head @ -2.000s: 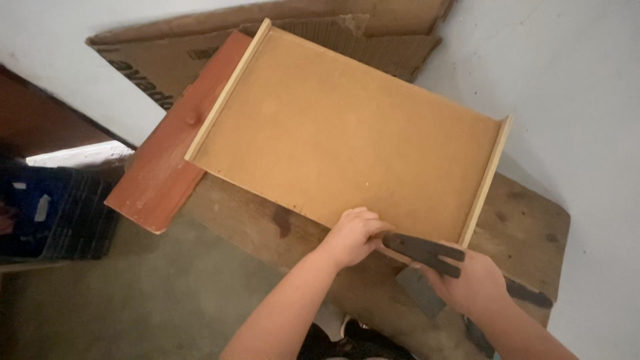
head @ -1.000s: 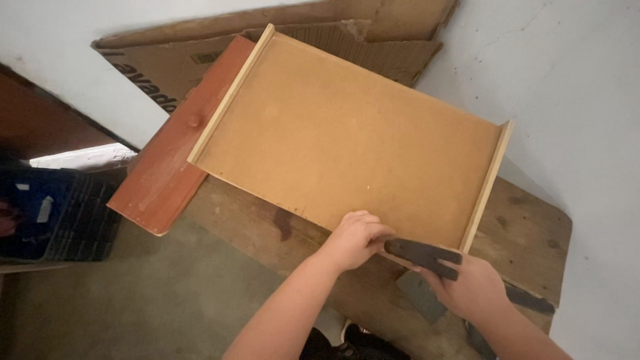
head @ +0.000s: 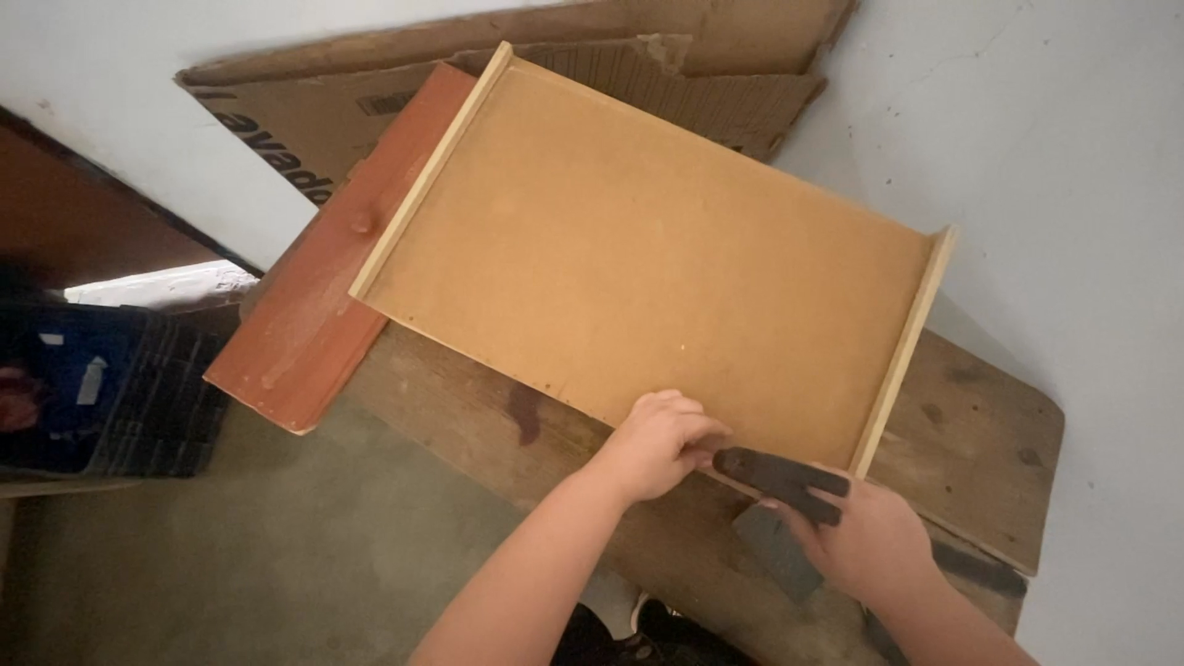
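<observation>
A flat wooden panel (head: 666,250), with a pale raised strip along its left and right ends, lies slanted over a wooden bench (head: 462,379). My left hand (head: 659,446) rests at the panel's near edge, fingers curled against it; whether they pinch something small there is hidden. My right hand (head: 865,536) is closed around a dark hand tool (head: 782,476), which looks like pliers or pincers, its rounded end at the panel's edge beside my left fingertips. Below the tool, partly behind my right hand, is a grey flat piece (head: 779,548).
A reddish-brown board (head: 314,305) with a knob lies under the panel's left end. Flattened cardboard (head: 305,139) leans behind the bench. On the floor at left stands a dark crate (head: 176,388). A pale wall (head: 1091,231) rises at the right.
</observation>
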